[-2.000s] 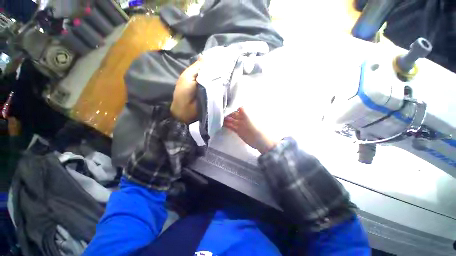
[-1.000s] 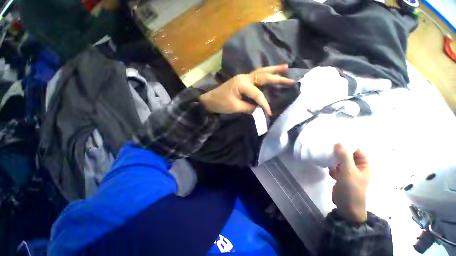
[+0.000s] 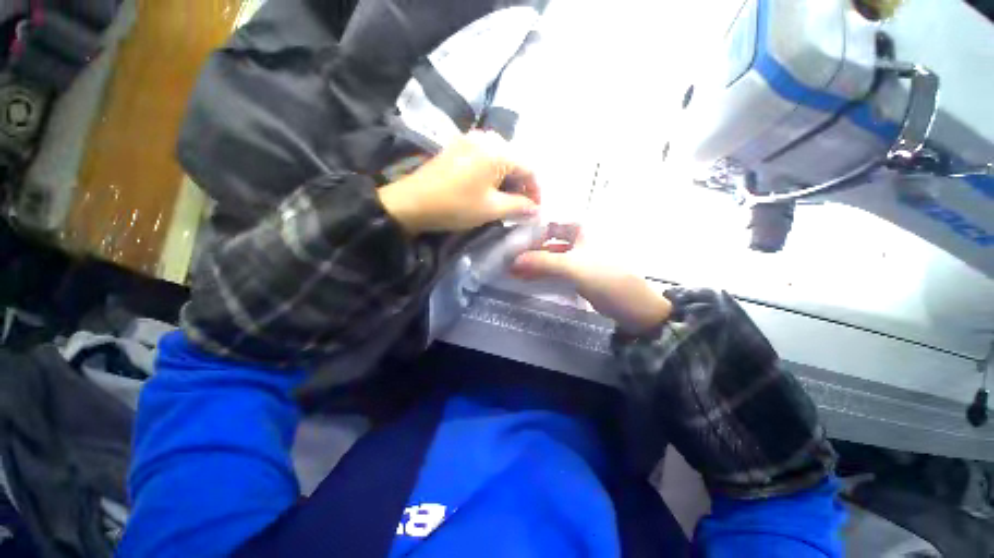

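Note:
The garment in work (image 3: 294, 104), dark grey with pale grey parts, lies on the left of the machine table and hangs over its front edge. My left hand (image 3: 463, 187) has its fingertips closed on the garment edge near the table's front. My right hand (image 3: 594, 273) pinches the same pale edge with thumb and fingers, just right of and below my left fingertips. The cloth between the fingertips is partly hidden and washed out by glare. Both hands are left of the sewing machine's needle area.
The white sewing machine head (image 3: 812, 82) with a blue stripe stands at the upper right. The ruler strip (image 3: 545, 327) runs along the table's near edge. A tape-covered wooden board (image 3: 136, 142) is at the upper left. Grey garments (image 3: 76, 436) are heaped at the lower left.
The view has swung right, so the machine head shows again. My left hand, spread a second ago, has closed on the cloth, and both hands have come together at the garment edge.

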